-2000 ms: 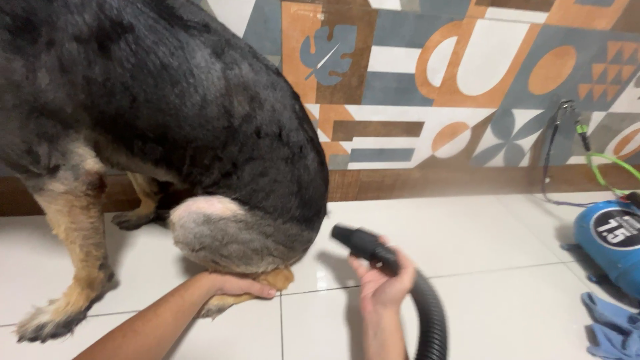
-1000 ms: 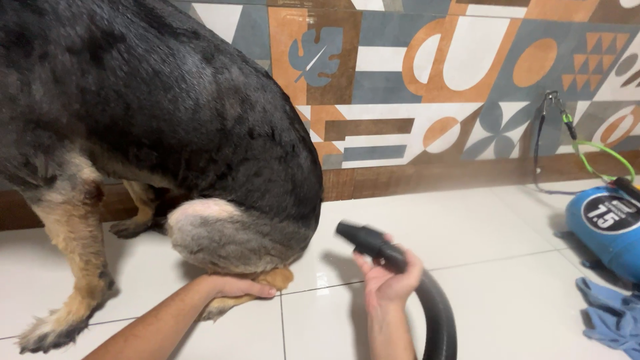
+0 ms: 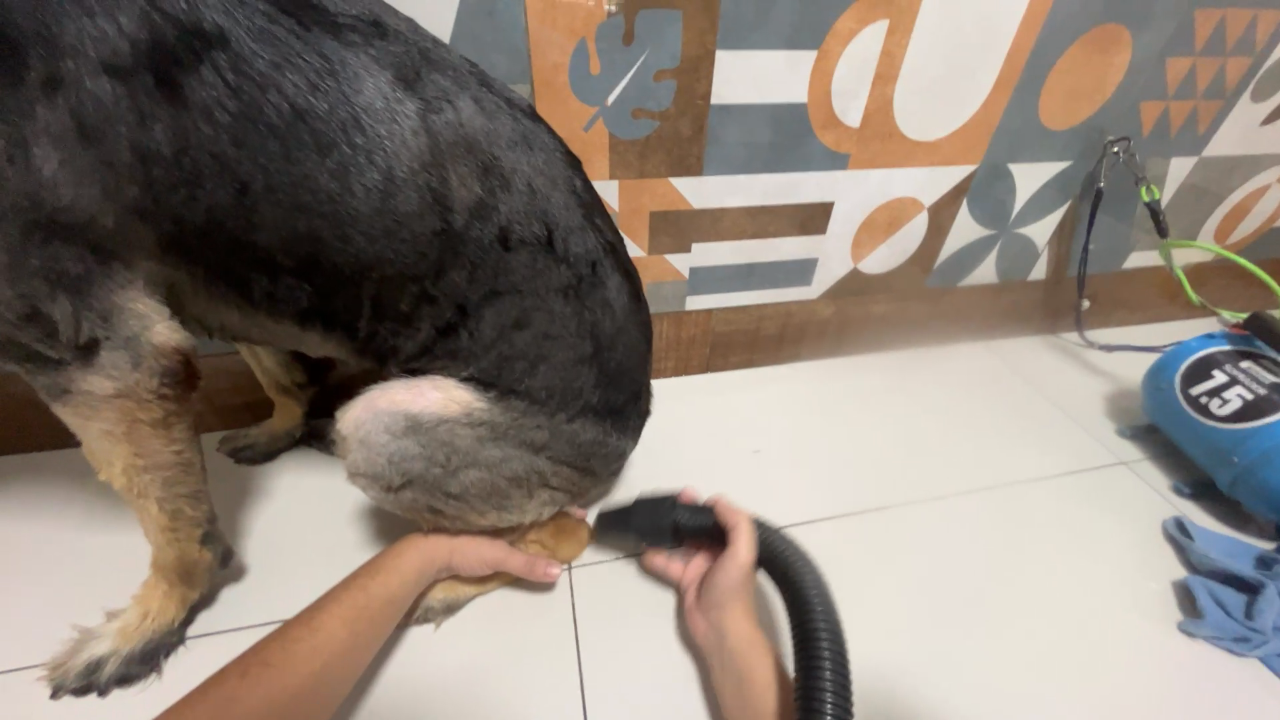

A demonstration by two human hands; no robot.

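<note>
A black and tan dog [image 3: 400, 230] sits on the tiled floor at the left, its head out of view. My left hand [image 3: 480, 560] lies around the lower part of its hind leg [image 3: 555, 540], near the hock; the fingers behind the leg are mostly hidden. My right hand [image 3: 715, 560] grips the black nozzle [image 3: 650, 522] of a ribbed black hose [image 3: 815, 620]. The nozzle points left, its blurred tip close to the hock; whether it touches cannot be told. The hose curves down out of the bottom of the view.
A blue blower-like machine [image 3: 1215, 420] stands on the floor at the right edge. Below it lies a crumpled blue cloth [image 3: 1225, 595]. Dark and green leads [image 3: 1200, 265] hang from a metal hook [image 3: 1118, 150] on the patterned tile wall [image 3: 760, 150] behind the dog.
My right hand has brought the nozzle down and left, from a spot apart from the dog to right beside the hock. My left hand has stayed on the hind leg.
</note>
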